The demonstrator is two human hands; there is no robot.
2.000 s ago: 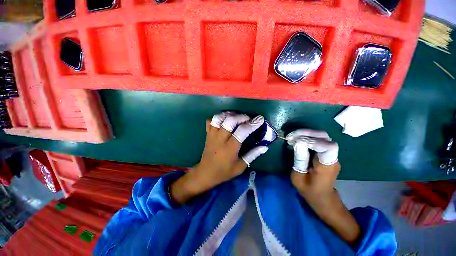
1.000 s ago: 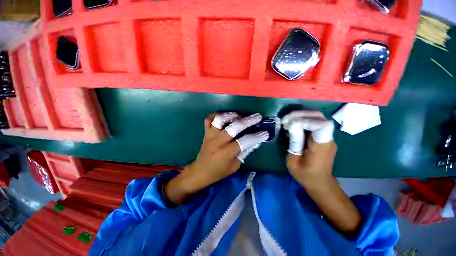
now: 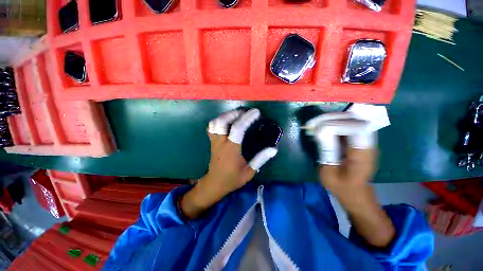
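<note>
A black smartwatch body (image 3: 267,133) lies between the thumb and fingers of my left hand (image 3: 229,151), over the green mat. White covers are on several of its fingertips. My right hand (image 3: 347,151) is blurred, also with white finger covers, to the right and apart from the watch. It pinches a thin pale wooden stick (image 3: 305,127), whose tip points left. The stick's other end is hidden in the fingers. A white cloth or paper (image 3: 373,116) lies just behind my right hand, partly covered by it.
A red-orange foam tray (image 3: 258,63) spans the back, with watches in some pockets. A paler foam tray (image 3: 95,132) is at left. Pale sticks (image 3: 435,25) lie at the back right. Dark glossy parts (image 3: 470,135) are at the right edge. Red foam trays (image 3: 106,217) are stacked below left.
My right hand has moved right, away from the watch and over the edge of the white cloth. My left fingers have opened wider around the watch. The view has shifted slightly.
</note>
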